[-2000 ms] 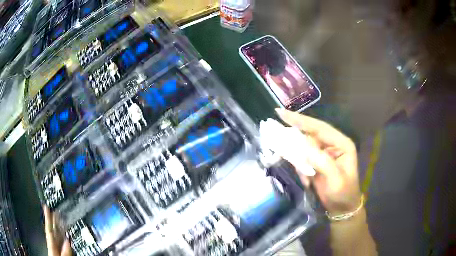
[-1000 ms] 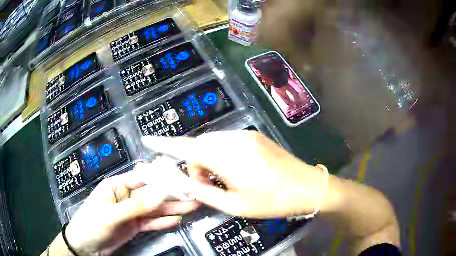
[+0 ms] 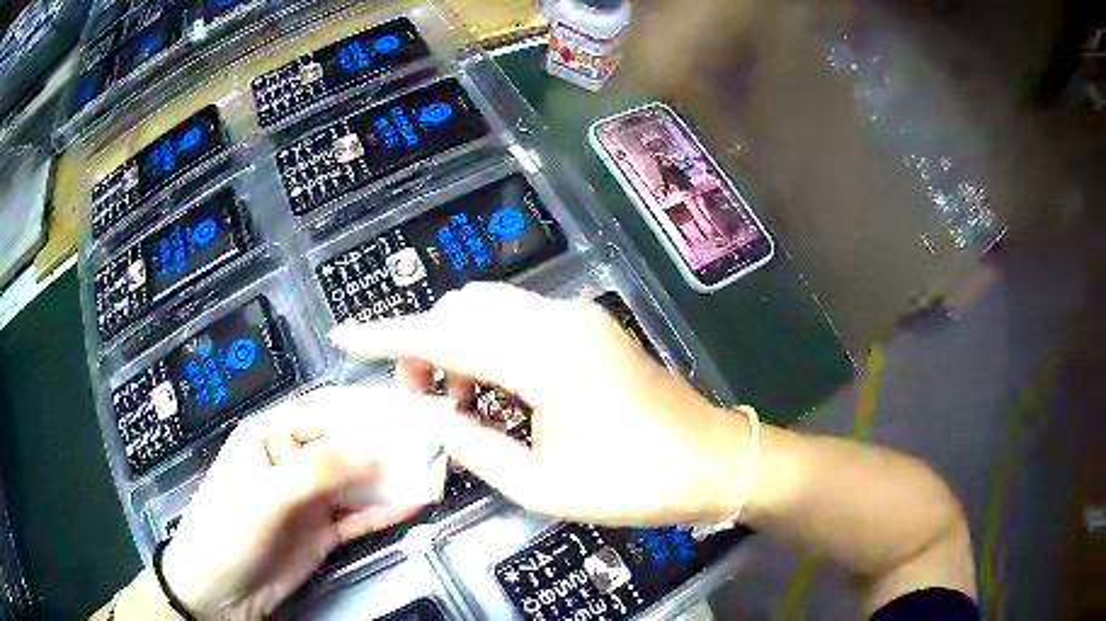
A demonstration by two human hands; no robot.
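Observation:
A clear plastic tray (image 3: pixel 309 303) holds black keypad phones in two columns, such as one phone (image 3: pixel 443 249) with blue print on its screen. My left hand (image 3: pixel 285 491) is over the tray's lower part, its fingers closed on a folded white cloth (image 3: pixel 406 482). My right hand (image 3: pixel 582 406) reaches across from the right, its fingertips bent down beside the left ones; its grip is hidden. Part of a keypad phone (image 3: pixel 503 410) shows under the right hand, between its fingers. The hands cover much of the tray's lower middle.
A smartphone (image 3: pixel 685 194) with a pinkish picture lies on the dark green mat (image 3: pixel 782 346), right of the tray. A white bottle (image 3: pixel 587 43) with a red-blue label stands at the far edge. More phone trays (image 3: pixel 146 55) lie at the far left. The floor has yellow lines.
The left hand came in from the tray's left edge and the right hand from its right side to meet over the tray. Since one second ago, the hands have drawn slightly apart and more cloth shows.

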